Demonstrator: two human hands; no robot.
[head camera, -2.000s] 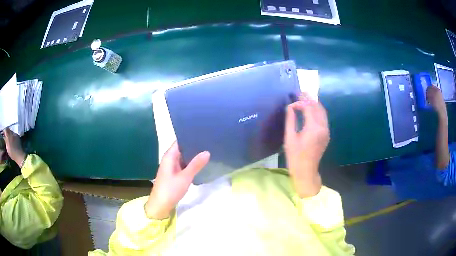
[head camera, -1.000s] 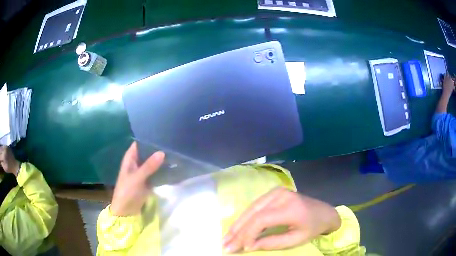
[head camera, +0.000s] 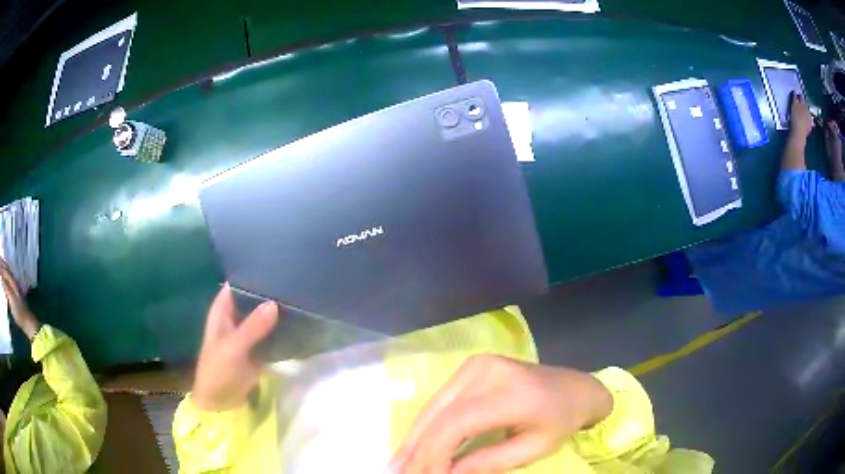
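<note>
A grey tablet (head camera: 371, 199) lies back up on the bench in front of me, with a camera bump at its far right corner and an ADVAN logo. A clear film (head camera: 324, 329) spans from the tablet's lower left corner towards my lap. My left hand (head camera: 232, 347) pinches the film at that corner, thumb and finger close to the tablet's edge. My right hand (head camera: 505, 412) is low over my lap at the film's near end, fingers bent. Its fingertips are near the picture's lower edge, and whether they grip the film is unclear.
A small bottle (head camera: 139, 139) stands at the left. A white slip (head camera: 519, 131) lies beyond the tablet's right edge. Another tablet (head camera: 701, 153) on a white sheet and a blue tray (head camera: 744, 113) lie at the right, near a neighbour's hand (head camera: 795, 120). A neighbour's sleeve (head camera: 57, 398) is at left.
The tablet has gone from being held in both hands to lying on the bench. My right hand has moved from its right edge down over my lap. The film now stretches out from the lower left corner.
</note>
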